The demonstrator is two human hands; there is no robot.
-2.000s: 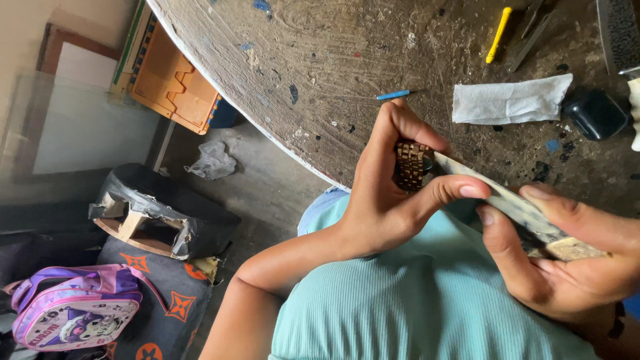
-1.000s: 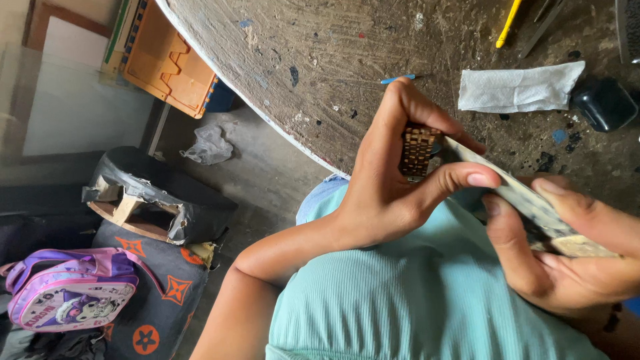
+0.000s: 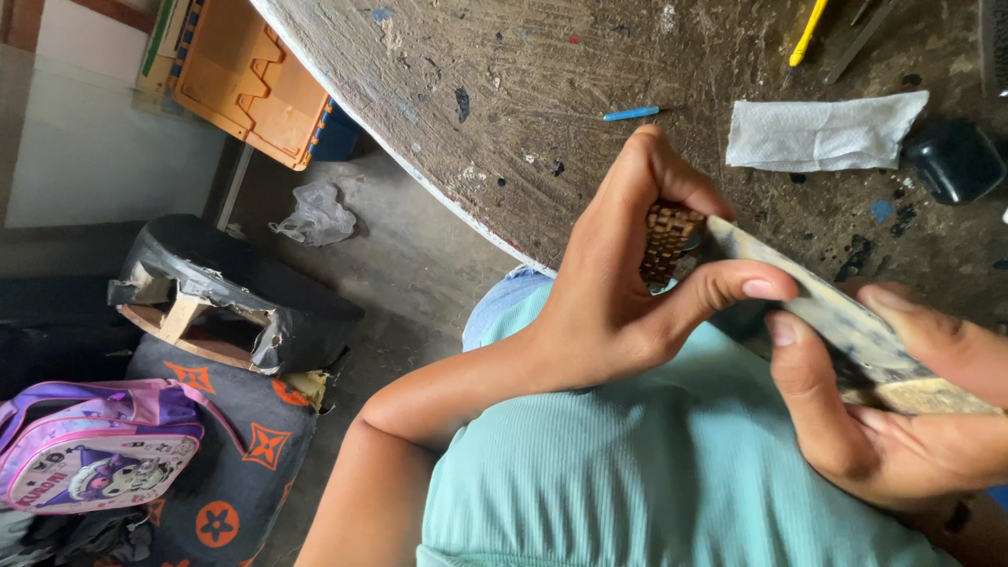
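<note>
Before my chest, both hands hold a flat, thin-edged object (image 3: pixel 819 299) with a pale, dark-mottled edge; what it is I cannot tell. My left hand (image 3: pixel 646 283) grips its upper-left end, thumb on the near side. A brown, woven-looking piece (image 3: pixel 669 242) shows between those fingers and thumb. My right hand (image 3: pixel 890 394) pinches the lower-right end between thumb and fingers, beside a tan section (image 3: pixel 917 396). Beyond my left fingertips, a small blue-handled tool (image 3: pixel 631 113) lies on the worn round table (image 3: pixel 504 94).
Also on the table are a folded white paper towel (image 3: pixel 823 132), a black rounded case (image 3: pixel 955 161), a yellow-handled tool (image 3: pixel 808 33) and a metal tool (image 3: pixel 860 43). Left of the table are an orange plastic crate (image 3: pixel 244 87), a plastic bag (image 3: pixel 316 215), a torn black stool (image 3: pixel 236 291) and a backpack (image 3: pixel 102 449).
</note>
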